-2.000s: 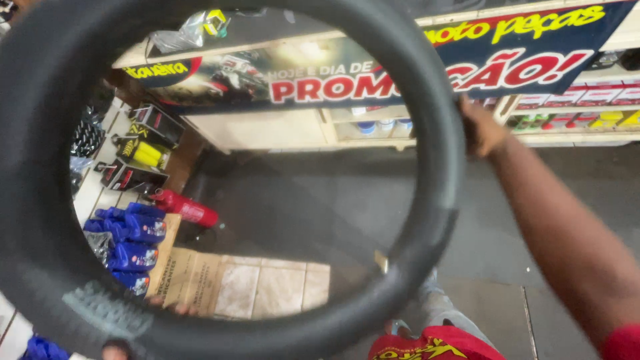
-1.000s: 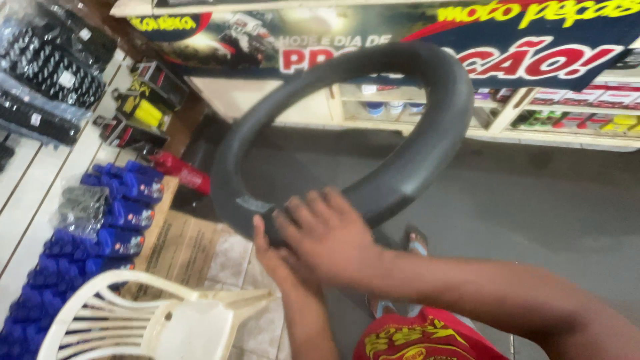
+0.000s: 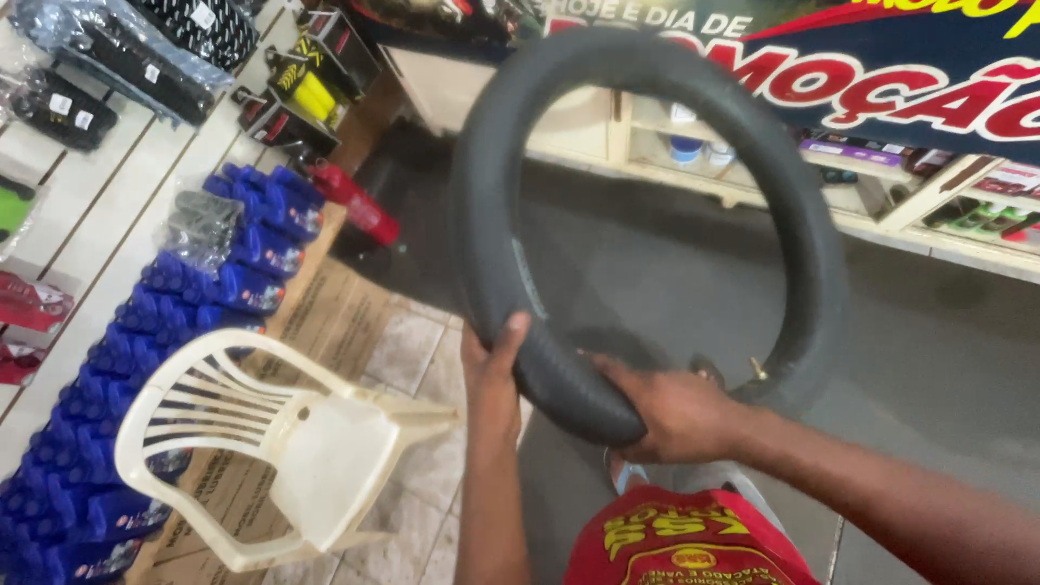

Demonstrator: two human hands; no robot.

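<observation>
A black rubber inner tube (image 3: pixel 487 187), inflated into a ring, is held up in front of me above the floor. My left hand (image 3: pixel 497 366) grips its lower left part, the thumb lying on top of the rubber. Close to its right, my right hand (image 3: pixel 670 410) is closed around the bottom of the tube, fingers partly hidden behind it. A brass valve stem (image 3: pixel 758 369) sticks out from the inner side at the lower right. Faint pale lettering runs along the inner left side.
A white plastic armchair (image 3: pixel 333 463) stands at lower left, beside rows of blue bottles (image 3: pixel 260 252) on cardboard boxes (image 3: pixel 325 325). A red fire extinguisher (image 3: pixel 357 203) is behind them. Packaged goods hang on a slatted wall (image 3: pixel 122 179). A display counter (image 3: pixel 910 211) with a banner crosses the back.
My left hand has shifted from beside my right hand to the tube's lower left. The tube has turned to face me more fully, and its valve stem now shows at lower right.
</observation>
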